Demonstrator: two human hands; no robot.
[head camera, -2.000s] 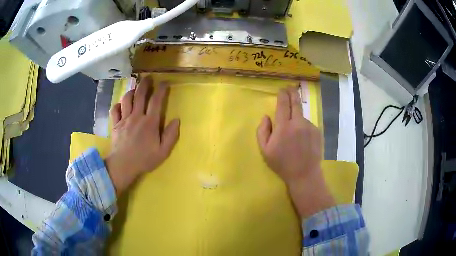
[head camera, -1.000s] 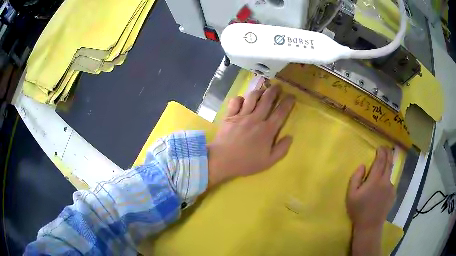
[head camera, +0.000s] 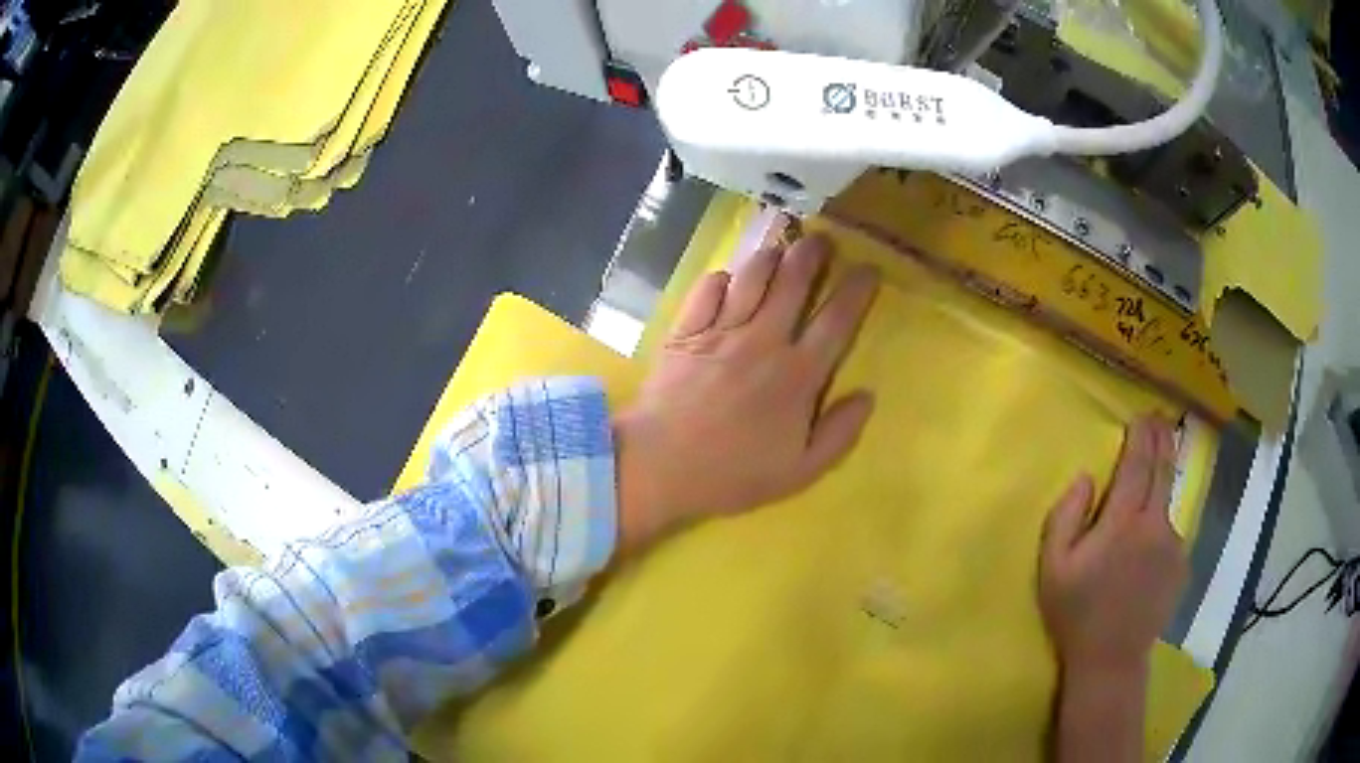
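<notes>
A yellow panel lies in front of me, its far edge along the clamp bar with black handwritten numbers. My left hand lies flat on its left part, fingertips near the bar's left end, fingers slightly spread. My right hand lies flat at the right edge, fingers close together, thumb apart, fingertips just short of the bar's right end. Neither hand grips anything. A small pale mark shows on the panel. The panel's near edge is cut off by the picture.
The white LED lamp hangs over the bar's left end, before the machine head. A metal clamp plate lies behind the bar. A stack of cut panels lies at upper left on the dark plate. A black cord is at right.
Since two seconds ago the view has turned left, bringing the panel stack into fuller view and the control screen out. Both hands remain flat on the panel near the bar.
</notes>
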